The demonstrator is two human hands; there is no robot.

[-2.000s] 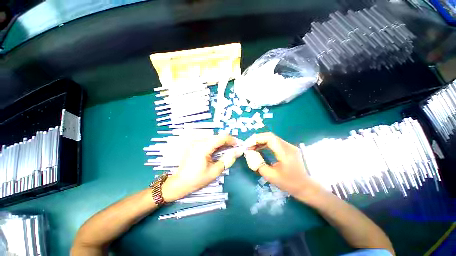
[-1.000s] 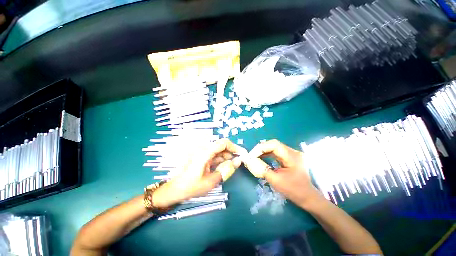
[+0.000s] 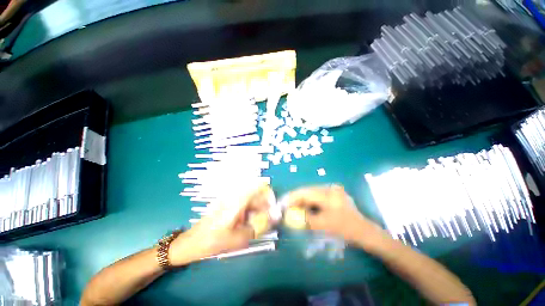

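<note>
My left hand (image 3: 224,224) and my right hand (image 3: 325,212) meet fingertip to fingertip at the middle of the green bench. Both are motion-blurred. A small white part (image 3: 276,210) shows between the fingertips, held by both hands; its shape is too blurred to tell. Stepped silver rods (image 3: 230,170) lie stacked in a column beside and partly under my left hand. White bits (image 3: 294,146) are scattered above my hands, below a clear bag (image 3: 340,98) of white parts. Translucent bits (image 3: 325,248) lie in a pile below my right hand.
A yellow packet (image 3: 242,75) tops the rod column. Bright rods (image 3: 454,194) lie in a row on the right. A black tray (image 3: 95,185) of rods is at left; clear tubes (image 3: 442,45) lie on another black tray (image 3: 412,131). Wrapped rods (image 3: 30,278) are at lower left.
Both hands have moved down and slightly left, still together. One white bit now lies apart, above my right hand. The whole view has shifted slightly.
</note>
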